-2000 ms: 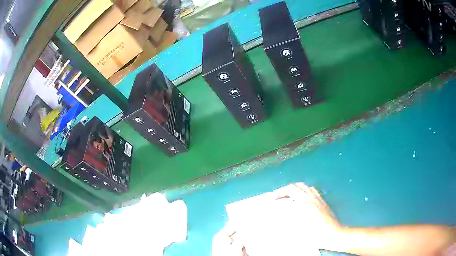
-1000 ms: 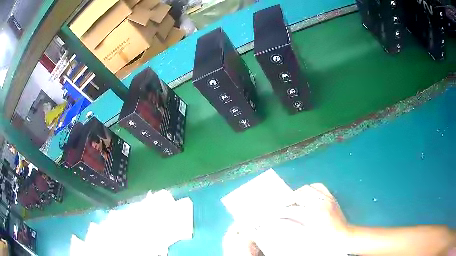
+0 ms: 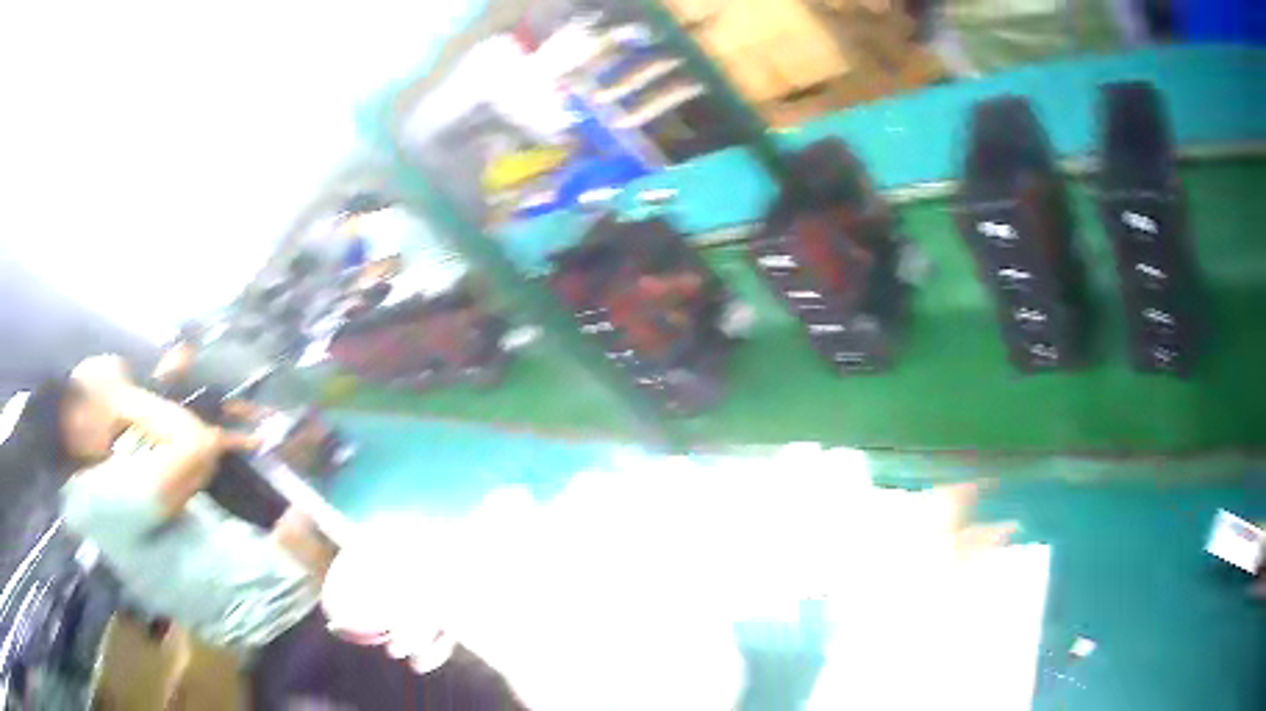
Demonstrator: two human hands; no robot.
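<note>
The view is blurred and overexposed. A hand, seemingly my left hand [image 3: 983, 520], shows only its fingertips at the right end of a glaring white area; whether it grips anything is unclear. A white label sheet [image 3: 951, 632] lies below these fingertips on the blue-green worktop. A small white label [image 3: 1234, 540] with a dark edge shows at the right rim. A sliver of what looks like my right hand [image 3: 1259, 586] touches the frame edge beside it; its grip is cut off.
Black retail boxes [image 3: 1020, 257] stand in a row on the green belt [image 3: 958, 410]. White paper heap [image 3: 583, 556] glares left of centre. A green post [image 3: 521, 299] crosses the left side. A person [image 3: 181, 528] in a light green top is at left. Brown cartons [image 3: 778, 49] are behind.
The view has swung left, so the boxes appear farther right and a person shows at left. The hands, earlier together over white paper, now appear apart, with a small label near the right edge.
</note>
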